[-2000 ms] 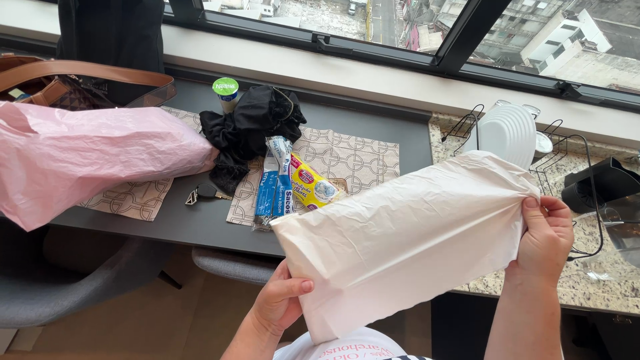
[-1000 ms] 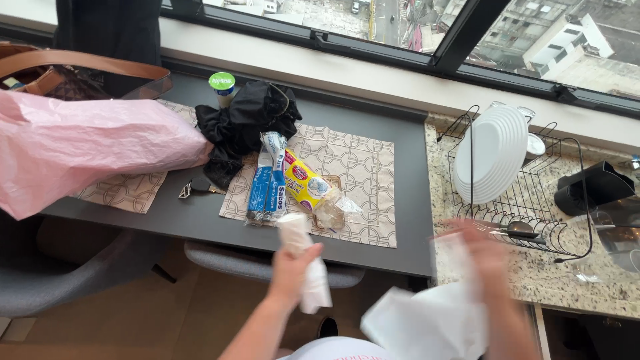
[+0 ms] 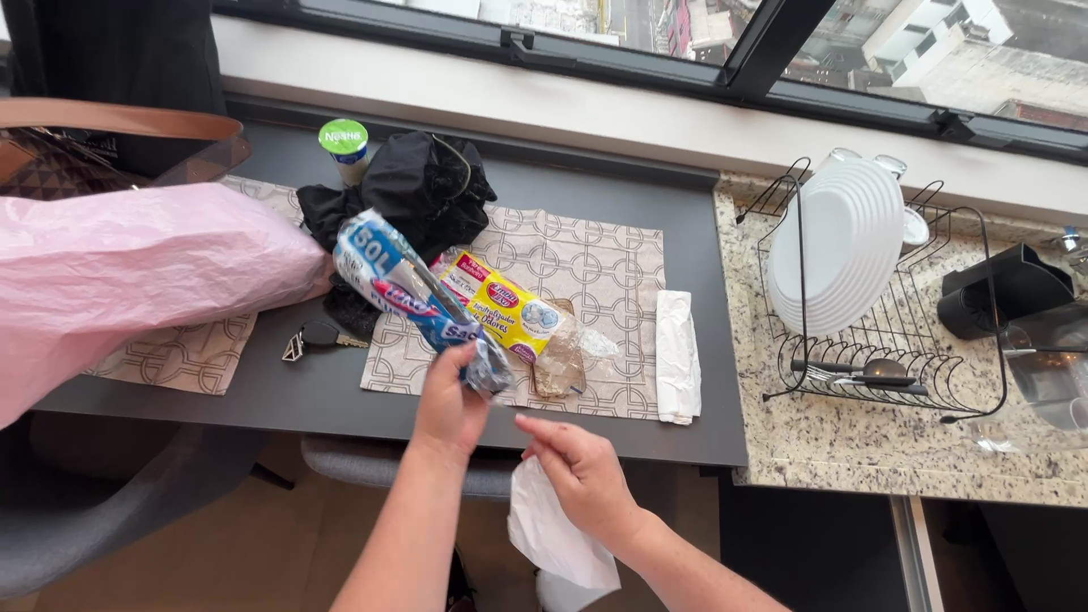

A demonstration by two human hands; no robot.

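Note:
My left hand (image 3: 455,404) grips the lower end of a blue plastic packet of bags (image 3: 408,289), tilted above the placemat. Beside it, my right hand (image 3: 582,476) holds a crumpled white plastic sheet or bag (image 3: 557,527) that hangs below the palm. A yellow odour-neutralizer packet (image 3: 506,310) lies on the patterned placemat (image 3: 595,246), with a slice of bread in clear wrap (image 3: 561,365) partly under its end. On the placemat's right edge rests a folded white plastic roll (image 3: 677,357).
A pink plastic bag (image 3: 153,272), a black cloth bundle (image 3: 425,187), a green-lidded cup (image 3: 344,149) and a key (image 3: 323,336) are on the grey table (image 3: 544,438). To the right, a wire dish rack (image 3: 892,323) holds white plates (image 3: 837,246) and cutlery on granite.
The blue packet, on the placemat before, is now in my left hand. A white roll, in my left hand one second ago, now lies at the placemat's right edge.

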